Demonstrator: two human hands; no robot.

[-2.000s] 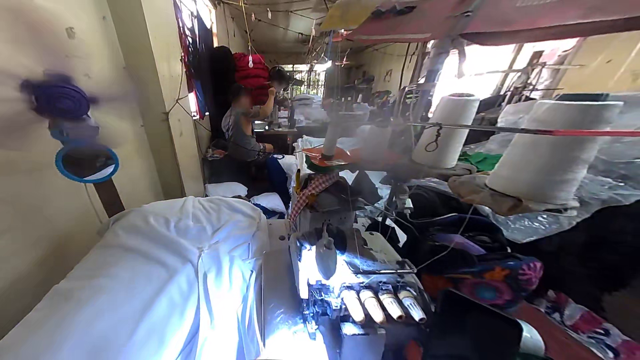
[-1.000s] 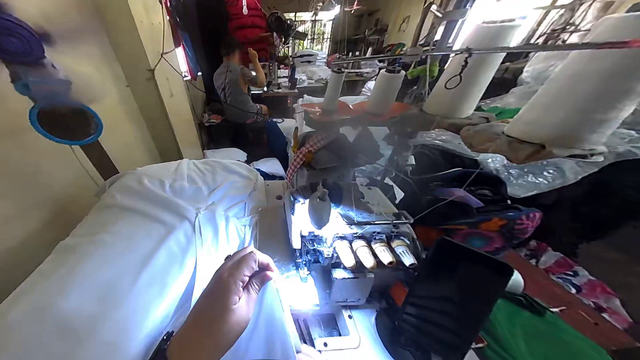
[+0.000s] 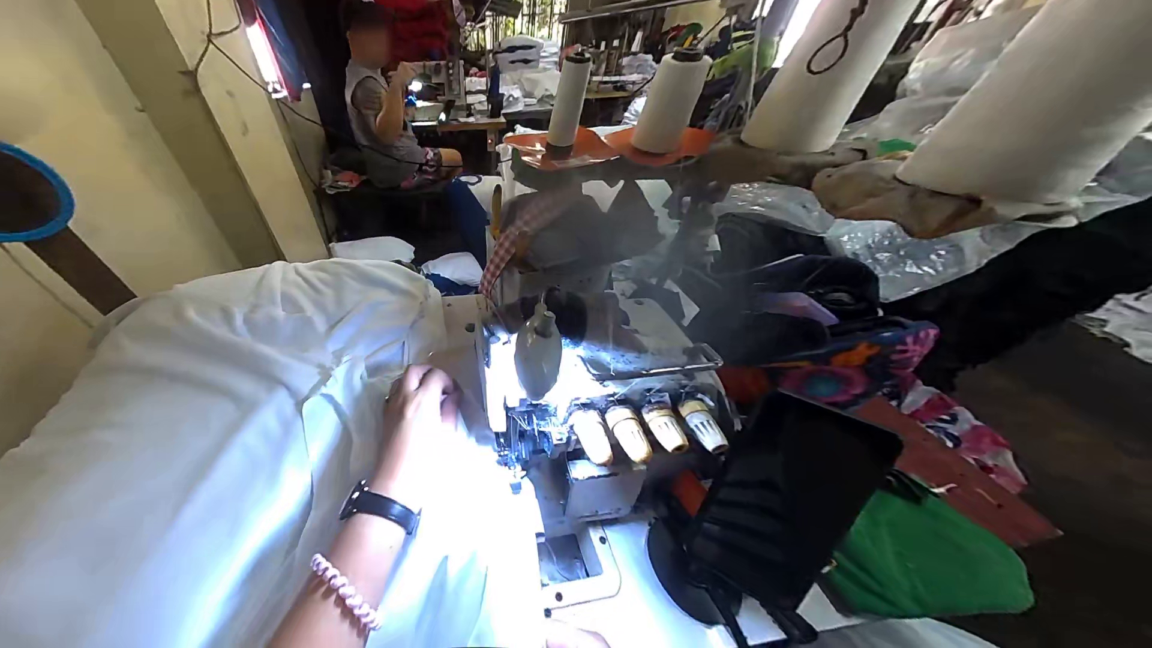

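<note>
My left hand [image 3: 421, 414], with a dark-banded watch and a pink coiled band on its arm, lies on white fabric [image 3: 243, 396] just left of the needle area of a serger sewing machine [image 3: 603, 486]. Its fingers are bent and partly lost in glare, so a grip on the cloth cannot be made out. Only a sliver of my right hand [image 3: 576, 635] shows at the bottom edge, beside the machine's front plate. A bright lamp [image 3: 538, 355] lights the needle area. Several tension dials [image 3: 666, 427] stand in a row right of it.
A black tablet-like device [image 3: 792, 495] on a stand is right of the machine, near a green cloth [image 3: 931, 553]. Large white thread cones [image 3: 1035, 99] stand behind at right, with plastic bags around them. A co-worker [image 3: 382, 108] sits farther back. A wall [image 3: 54, 360] borders the left.
My left hand, out of view two seconds ago, came in over the white fabric and has since moved forward toward the needle area. The view has shifted downward.
</note>
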